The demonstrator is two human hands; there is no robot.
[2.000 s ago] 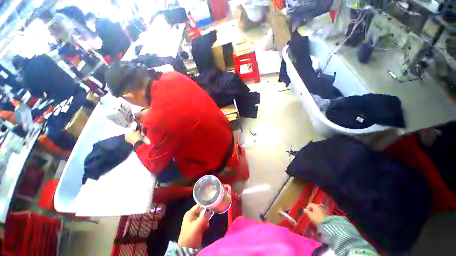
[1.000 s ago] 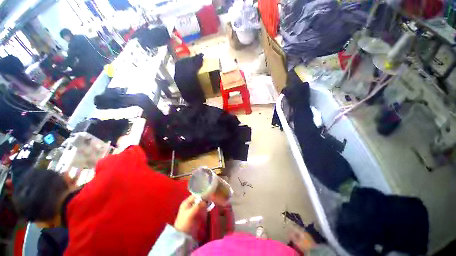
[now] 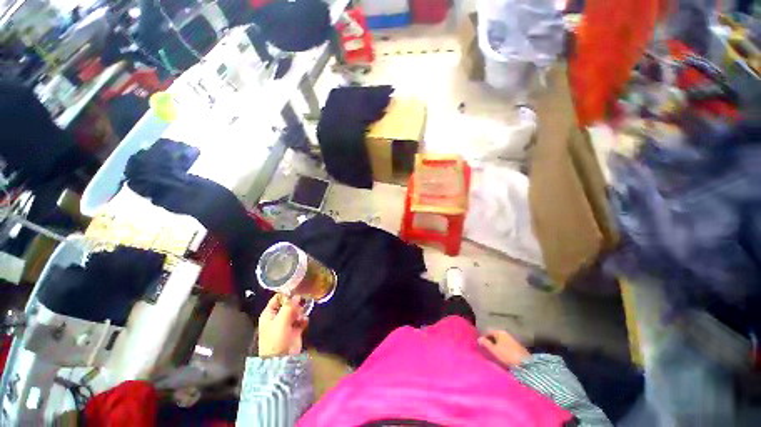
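Observation:
My left hand (image 3: 282, 324) holds a clear cup (image 3: 297, 273) by its handle, in front of my pink apron. The cup has a round lid or mouth facing me and a light amber look at its lower side. My right hand (image 3: 504, 347) is beside the apron on the right, small and slightly blurred, with its fingers curled; whether it holds anything does not show.
Black cloth (image 3: 355, 283) is heaped ahead of me. A red stool (image 3: 437, 204) and a cardboard box (image 3: 400, 125) with dark cloth stand beyond. White sewing tables (image 3: 225, 100) are at left. Upright cardboard (image 3: 563, 188) and piled grey cloth (image 3: 692, 208) are at right.
The view has moved forward past the person in red, of whom little or nothing shows now. The stool and box are nearer. The cup stays in my left hand, now further left in view.

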